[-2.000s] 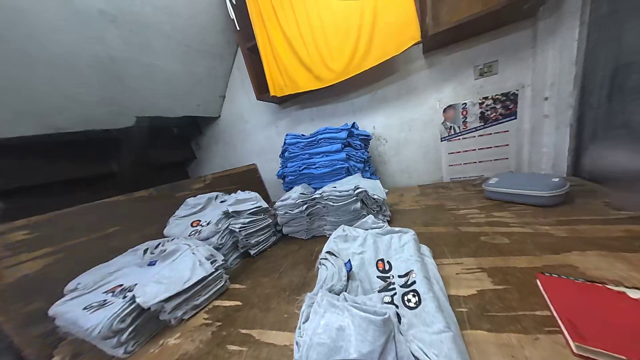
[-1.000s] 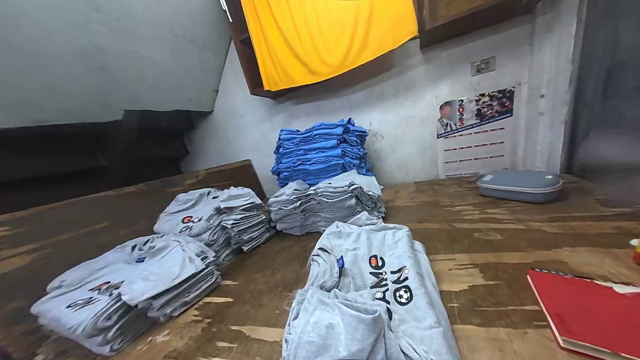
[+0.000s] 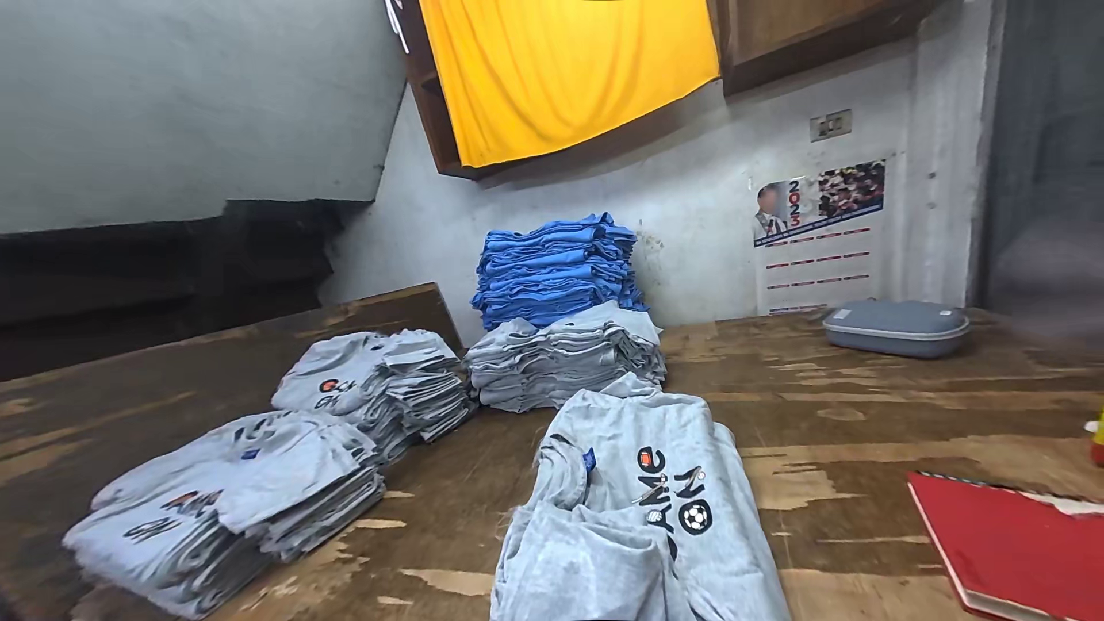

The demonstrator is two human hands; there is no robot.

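Observation:
Neither my left hand nor my right hand is in the picture. Nearest to me, a light grey T-shirt (image 3: 716, 483) with a dark print and a small football motif lies folded on the wooden table (image 3: 448, 552). To its left is a stack of folded grey printed shirts (image 3: 259, 483). Another grey stack (image 3: 379, 379) sits just behind that one. At the middle back, a pile of folded grey garments (image 3: 565, 358) stands in front of a tall pile of folded blue garments (image 3: 556, 272).
A red book (image 3: 1018, 548) lies at the right edge, with a grey zipped case (image 3: 897, 328) farther back. A calendar (image 3: 819, 241) and a switch plate (image 3: 831, 126) are on the wall. Yellow cloth (image 3: 573, 78) hangs over a wooden cabinet (image 3: 819, 39) above.

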